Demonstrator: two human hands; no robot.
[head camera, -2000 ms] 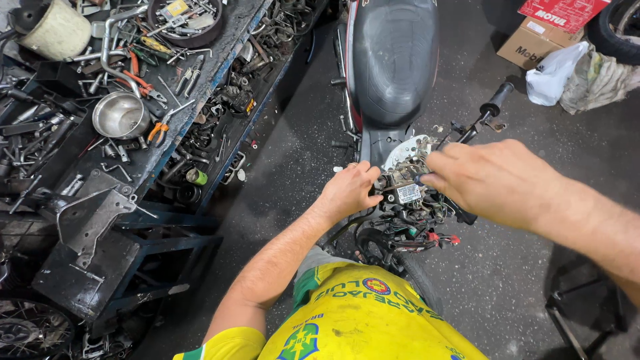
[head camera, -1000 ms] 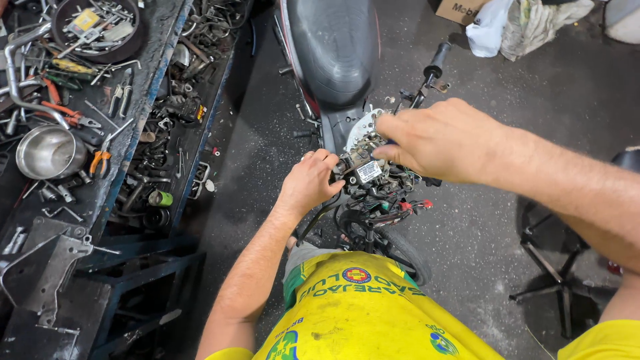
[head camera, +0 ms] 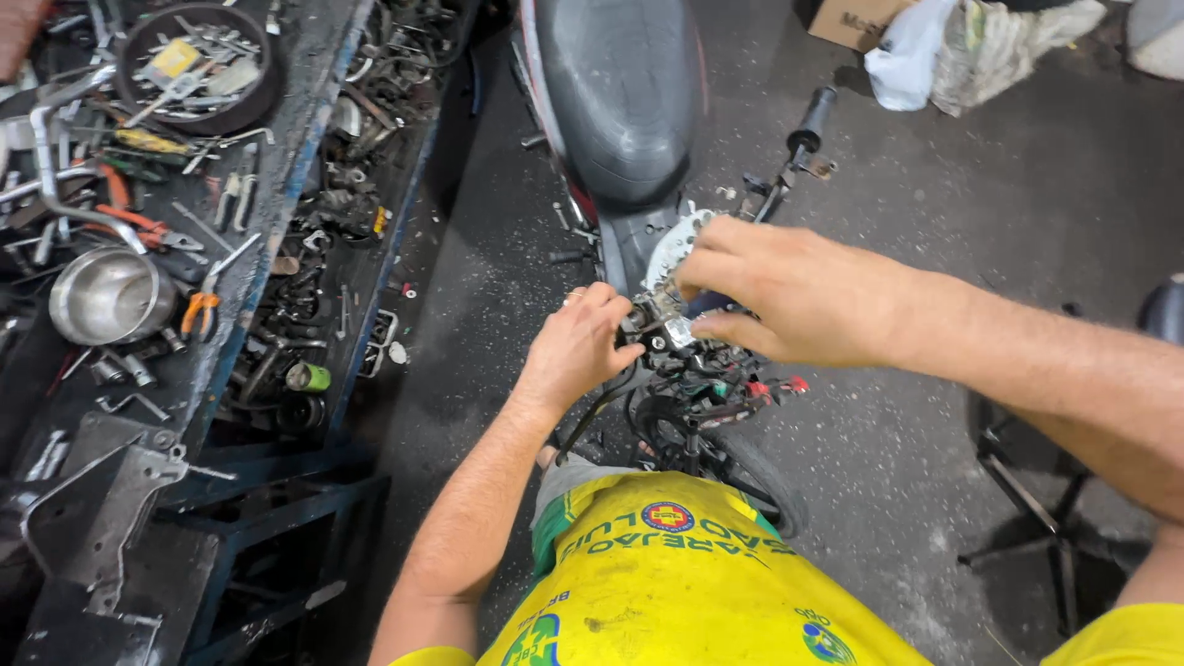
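In front of me stands a motorcycle with a black seat (head camera: 624,102) and its front end stripped, with wiring and metal parts showing. My left hand (head camera: 581,340) rests with curled fingers at the left side of the handlebar area, touching metal parts there. My right hand (head camera: 772,287) is bent over the centre of the handlebar area, beside a pale perforated disc-shaped part (head camera: 671,250). A dark blue object (head camera: 710,302) shows between its thumb and fingers, too hidden to name. The right handlebar grip (head camera: 814,118) sticks out beyond this hand. Red connectors (head camera: 772,388) hang below.
To the left is a workbench (head camera: 305,157) with a metal bowl (head camera: 113,296), orange-handled pliers (head camera: 200,313) and a round tray of hardware (head camera: 199,69). Its lower shelf holds used parts. A wheeled stool base (head camera: 1027,509) stands right; a plastic bag (head camera: 911,60) lies at the top right.
My right hand has shifted slightly over the handlebar centre, and the dark blue object shows more plainly in it than two seconds ago. My left hand stays by the left side.
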